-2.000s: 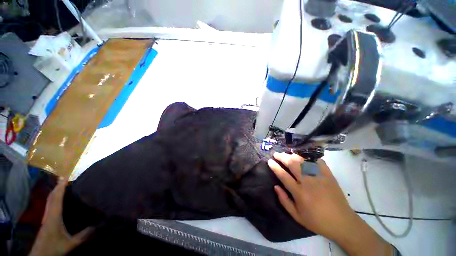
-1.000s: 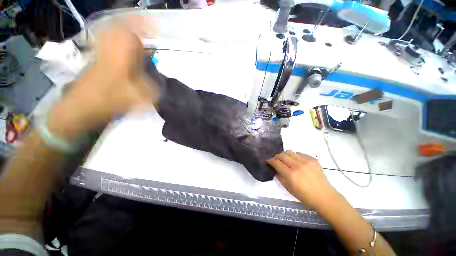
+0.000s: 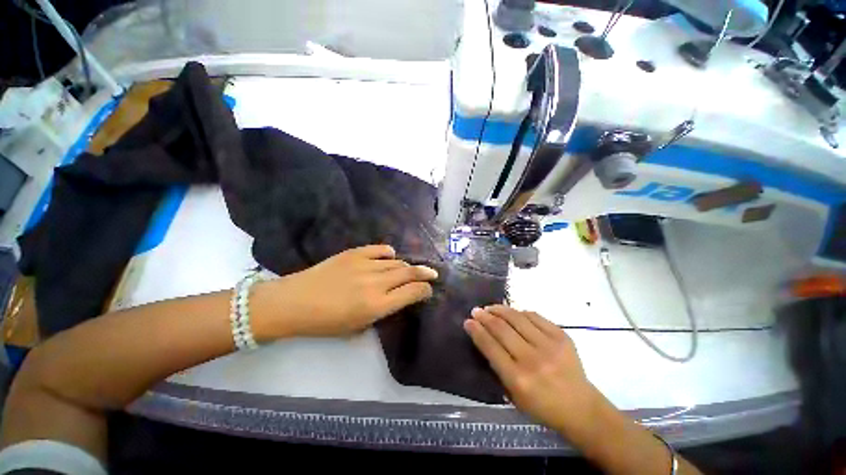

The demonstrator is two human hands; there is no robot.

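The dark garment piece [image 3: 306,190] lies across the white table, its right part under the sewing machine's needle area and its left part over the cardboard sheet. The presser foot and needle [image 3: 461,239] stand lit over the cloth. My left hand [image 3: 357,288] lies flat on the cloth just left of and in front of the needle, fingertips pointing right. My right hand [image 3: 524,357] rests with its fingertips on the cloth's right edge, in front of the needle. Whether either hand pinches the cloth cannot be told.
The white sewing machine head [image 3: 612,148] fills the upper right. A pale cable loop [image 3: 691,325], small snips [image 3: 584,231] and a dark phone-like rectangle [image 3: 637,229] lie right of the needle. Cardboard [image 3: 130,116] is at left. An edge ruler tape [image 3: 371,429] runs along the front.
My left hand has come down from the upper left onto the cloth near the needle. The cloth's left part now spreads over the cardboard. My right hand stays at the cloth's right edge.
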